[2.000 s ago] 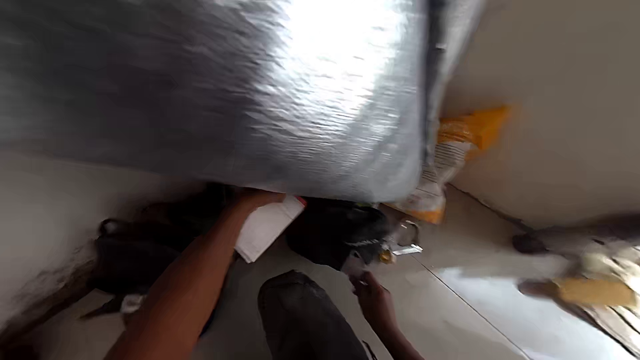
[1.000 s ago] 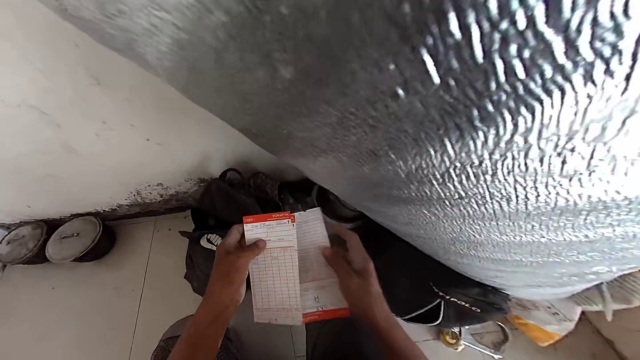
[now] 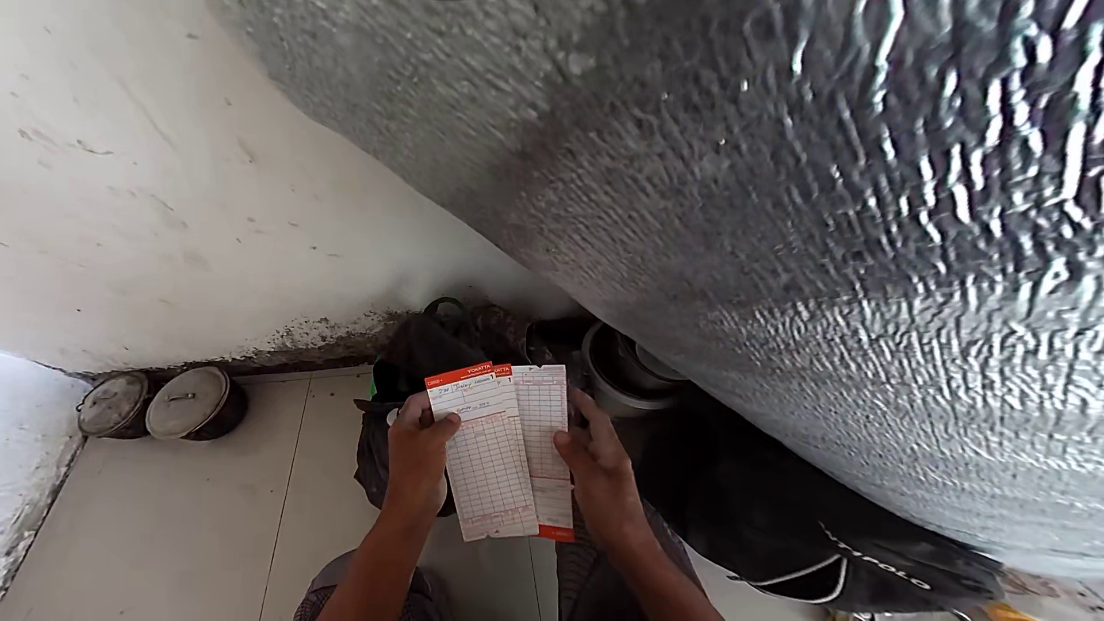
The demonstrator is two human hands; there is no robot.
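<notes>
My left hand point(image 3: 420, 448) grips a white card with a red top band point(image 3: 483, 457), its thumb across the front near the upper edge. The card carries a printed grid and handwriting. My right hand point(image 3: 601, 466) holds a second gridded card point(image 3: 549, 423) by its right side; a red band shows at its lower end. The left card overlaps the right one. More of a red band shows behind the left card's top corner, and how many cards are stacked there I cannot tell. Both hands are above a dark bag point(image 3: 375, 457) on the floor.
Silvery foil-like sheeting point(image 3: 733, 216) hangs over the upper right. A black bag point(image 3: 759, 517) lies at right, beside a round tub point(image 3: 604, 379). Two lidded metal pots point(image 3: 185, 404) point(image 3: 116, 405) stand by the stained white wall point(image 3: 216, 216) at left.
Two seconds ago my hands were apart, the left with a white card; now both hold cards together. Since one second ago the cards have shifted in the hands. The view has swung strongly.
</notes>
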